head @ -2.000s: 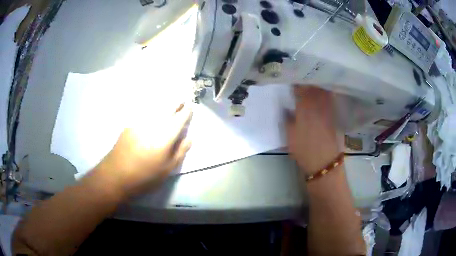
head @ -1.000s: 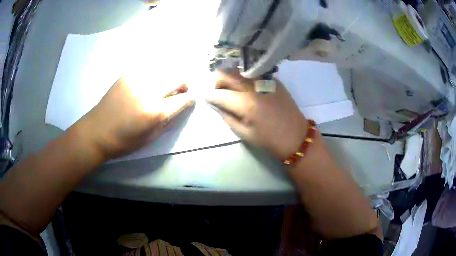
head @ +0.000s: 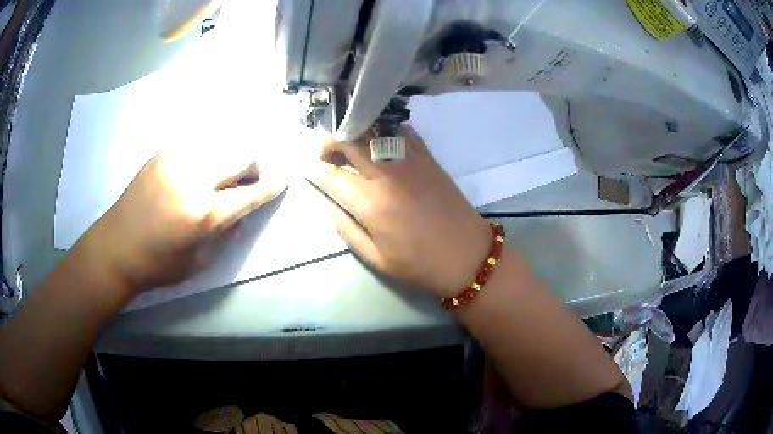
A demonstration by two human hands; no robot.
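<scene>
A large white fabric panel (head: 102, 153) lies on the sewing machine bed, glaring under the lamp and passing beneath the head to the right. My left hand (head: 191, 220) rests on its left part, thumb and index finger close together near the needle area. My right hand (head: 398, 203), with a red beaded bracelet, lies on the panel just in front of the presser foot (head: 319, 98), fingertips by the foot. Glare hides what the fingertips pinch. A folded white edge (head: 517, 176) shows right of my right hand.
The machine arm (head: 559, 76) spans the back right, with a tension dial (head: 467, 67) and a lower knob (head: 387, 149). A yellow-labelled thread cone (head: 659, 17) and control box (head: 733, 30) are at top right. Dark red snips (head: 691, 178) lie by the machine's right end.
My right hand has come from the right side to the presser foot, beside my left hand. The panel's right part with its folded edge now shows. The camera view has shifted.
</scene>
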